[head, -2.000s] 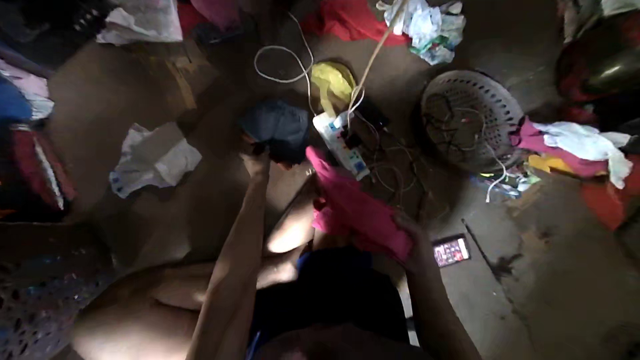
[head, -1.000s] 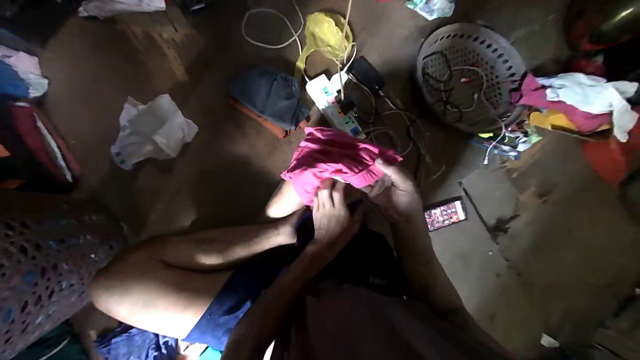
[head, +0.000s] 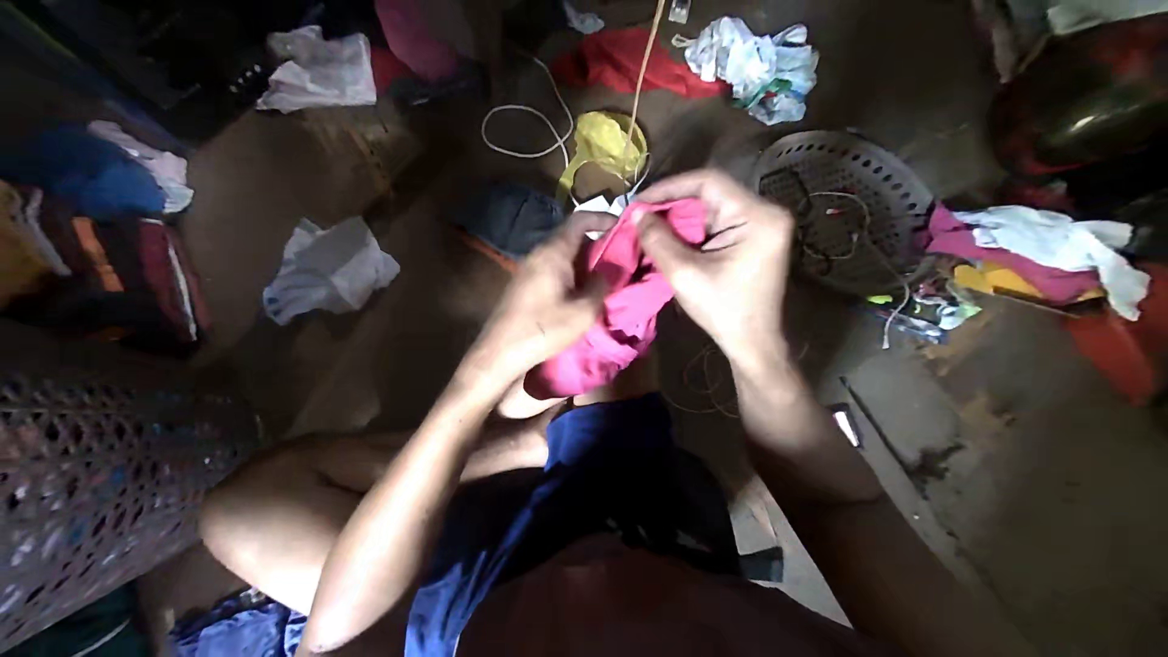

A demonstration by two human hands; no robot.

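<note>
A bright pink cloth garment (head: 630,306) is raised in front of me between both hands. My left hand (head: 552,297) grips its left edge, thumb near the top. My right hand (head: 725,260) pinches the upper right edge between thumb and fingers. The cloth's lower part hangs bunched above my lap. Behind my left hand lies a folded dark blue-grey cloth (head: 513,219) with an orange edge. A yellow plastic bag (head: 607,146) is on the floor beyond the hands. The white power strip is mostly hidden by them.
A round perforated plastic basket (head: 844,155) with cables stands at the right, clothes (head: 1049,242) beside it. A phone (head: 847,426) lies near my right forearm. A white crumpled cloth or bag (head: 328,269) is on the left floor, and a large perforated basket (head: 119,493) stands at lower left.
Two seconds ago my left hand was at the dark folded cloth and my right held the pink one. Both hands now hold the pink cloth, raised higher than one second ago.
</note>
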